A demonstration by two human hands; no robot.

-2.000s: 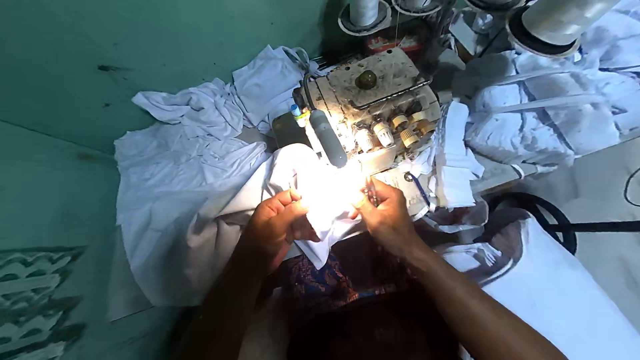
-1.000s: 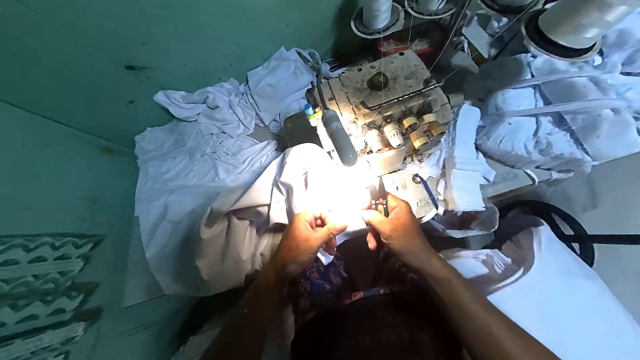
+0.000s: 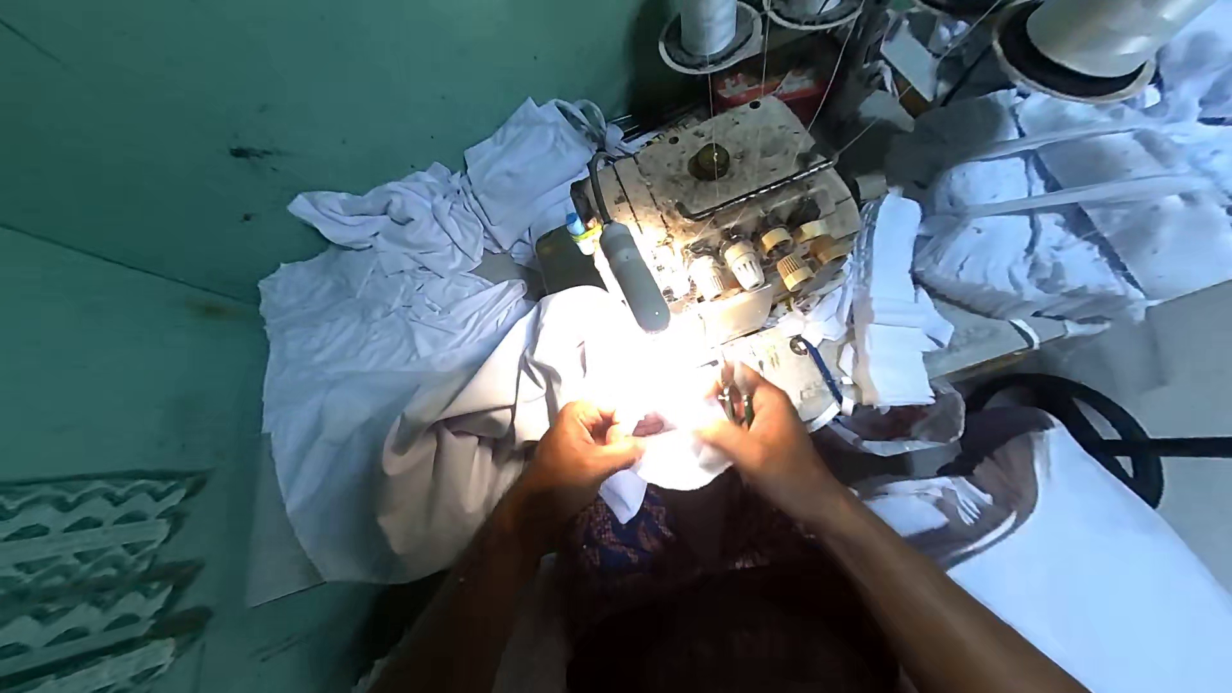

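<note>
My left hand (image 3: 584, 450) pinches the edge of a white fabric piece (image 3: 679, 462) in front of an overlock sewing machine (image 3: 731, 183). My right hand (image 3: 770, 433) has small thread snips (image 3: 739, 402) in its fingers and touches the same fabric on its right side. Glare from the lamp (image 3: 635, 277) washes out the cloth and the needle area between the hands. Beige-white cloth (image 3: 472, 433) drapes over the table left of my left hand. Tension dials (image 3: 743, 262) line the machine's front.
Crumpled white fabric (image 3: 385, 289) lies at the left against the green wall (image 3: 144, 192). Thread cones (image 3: 707, 27) stand behind the machine. White strips (image 3: 890, 298) and bundled white cloth (image 3: 1049, 221) lie to the right. A black ring-shaped object (image 3: 1136, 443) is at the lower right.
The white fabric between my hands now hangs lower and spreads out toward me. Both hands stay close together in front of the machine.
</note>
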